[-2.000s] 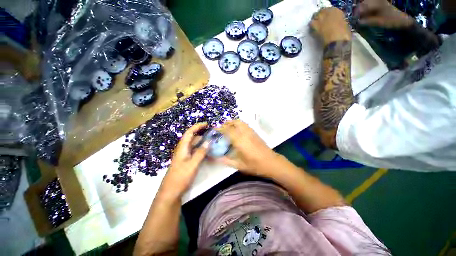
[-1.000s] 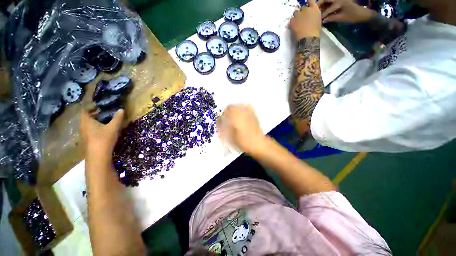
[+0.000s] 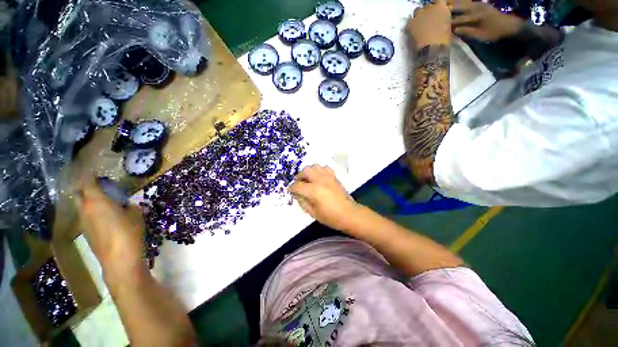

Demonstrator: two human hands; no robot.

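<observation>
My left hand (image 3: 112,227), slightly blurred, holds a round housing (image 3: 114,191) at its rim between thumb and fingers, left of the purple heap. Most of that housing is blurred or covered. My right hand (image 3: 324,196) rests at the heap's right end, fingers curled together; whether a small insert is pinched there cannot be told. The glossy purple inserts (image 3: 230,169) lie in a loose heap on the white board (image 3: 223,271). Two pale-faced housings (image 3: 141,162) lie tilted on the tan cardboard (image 3: 196,115), with a dark part beside them.
Several housings (image 3: 305,54) lie face up on the board's far part. A clear plastic bag (image 3: 54,88) covers more housings at the left. A small cardboard box (image 3: 54,295) of inserts stands lower left. A second worker's tattooed forearm (image 3: 431,112) reaches over the board at right.
Both hands were together on a housing; they have parted. My left hand went to the housings on the cardboard, then drew back with one. One more housing lies on the far board.
</observation>
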